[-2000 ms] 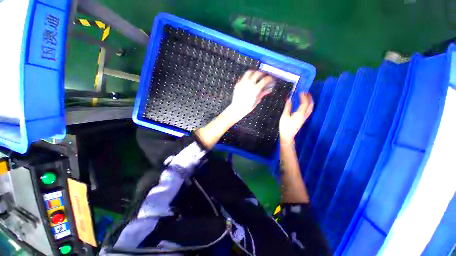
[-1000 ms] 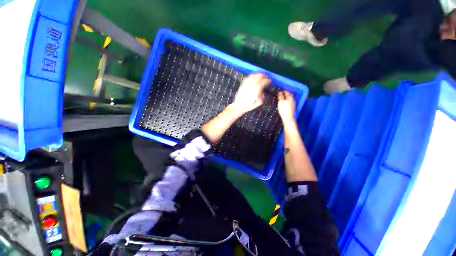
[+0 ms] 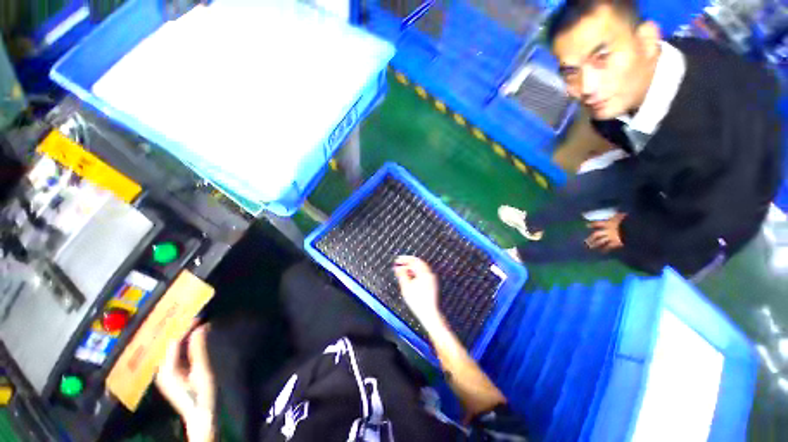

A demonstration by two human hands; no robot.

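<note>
The blue parts crate point(image 3: 393, 311) stands at the centre, with dense rows of small dark parts point(image 3: 432, 242) in it. A small white patch shows at its right end. My right hand point(image 3: 416, 280) is over the parts, its fingers bent; whether it holds a part cannot be told. My left hand point(image 3: 186, 375) is at the lower left, beside the cardboard ledge point(image 3: 160, 341), with thumb and fingers apart and no part visible in it. The ledge lies in front of the panel with green buttons point(image 3: 164, 252) and a red emergency stop point(image 3: 114, 320).
A large blue crate point(image 3: 346, 129) with a white sheet is at the upper left, beside the machine's silver plate point(image 3: 78, 259). Several nested blue crates point(image 3: 596, 337) stand at the right. A crouching person point(image 3: 700, 164) is beyond the parts crate. Green floor shows between.
The view has swung toward the machine. My left hand has left the parts crate and is now by the cardboard ledge. My right hand has moved from the crate's end to over its rows.
</note>
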